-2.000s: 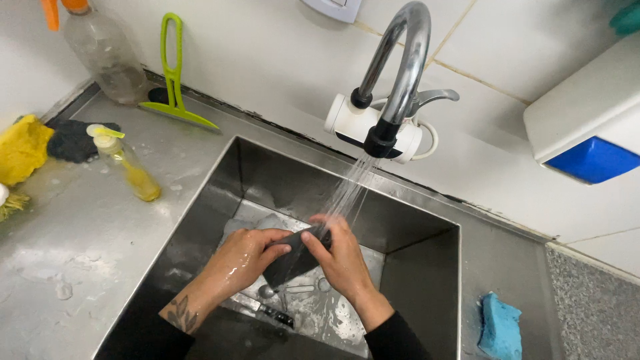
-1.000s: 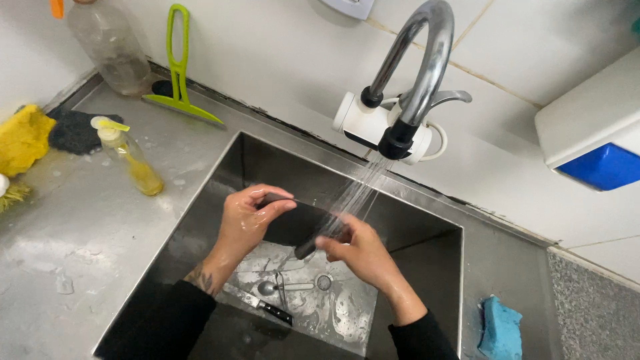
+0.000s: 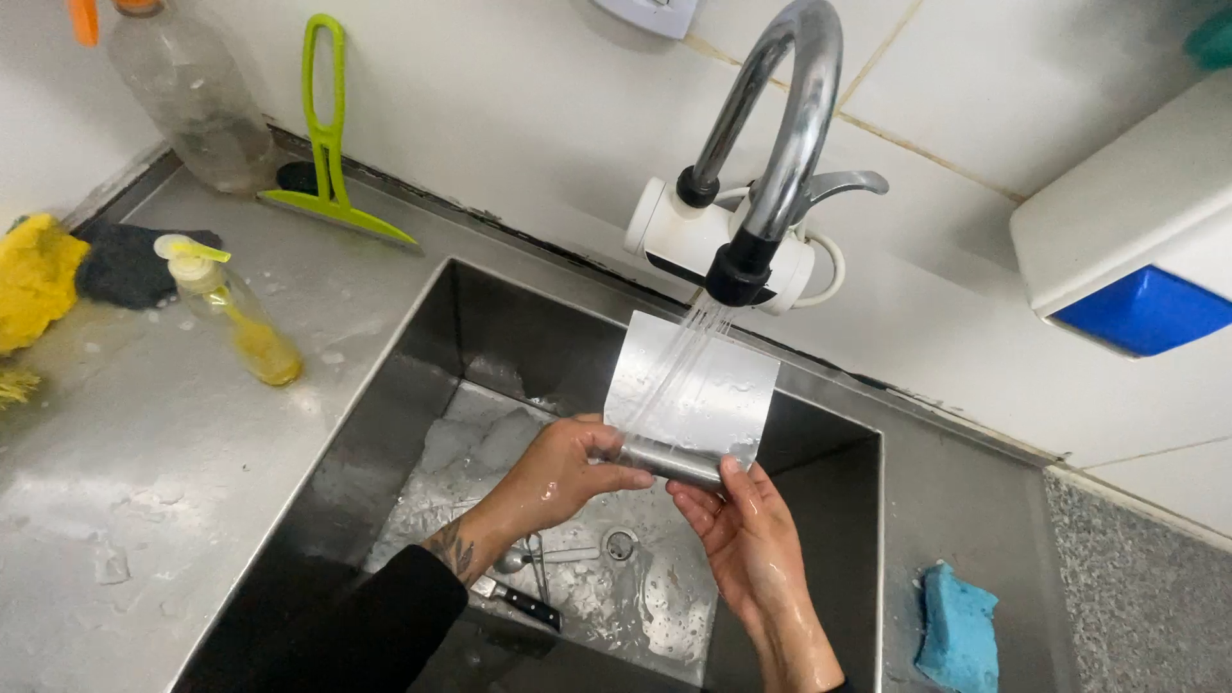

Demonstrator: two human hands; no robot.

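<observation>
A metal bench scraper [image 3: 698,385] with a rolled tubular handle is held above the stainless steel sink [image 3: 881,539], its flat blade up under the water. My left hand [image 3: 553,476] grips the handle's left end between thumb and fingers. My right hand [image 3: 746,529] holds the right end with thumb and fingertips. Water runs onto the blade from the chrome faucet [image 3: 794,125]. On the sink floor lie a black-handled knife [image 3: 525,604], its blade partly hidden by my left wrist, and a metal spoon [image 3: 510,560] near the drain [image 3: 619,545].
On the left counter are a soap pump bottle [image 3: 245,332], a yellow cloth [image 3: 37,279], a dark cloth [image 3: 135,265], a green squeegee [image 3: 327,144] and a clear spray bottle [image 3: 192,106]. A blue sponge [image 3: 958,630] lies right of the sink; a white dispenser [image 3: 1136,212] hangs above.
The scraper, dark and lower in the sink before, now shows its bright blade face up in the stream. Both hands have shifted their hold to the handle's ends.
</observation>
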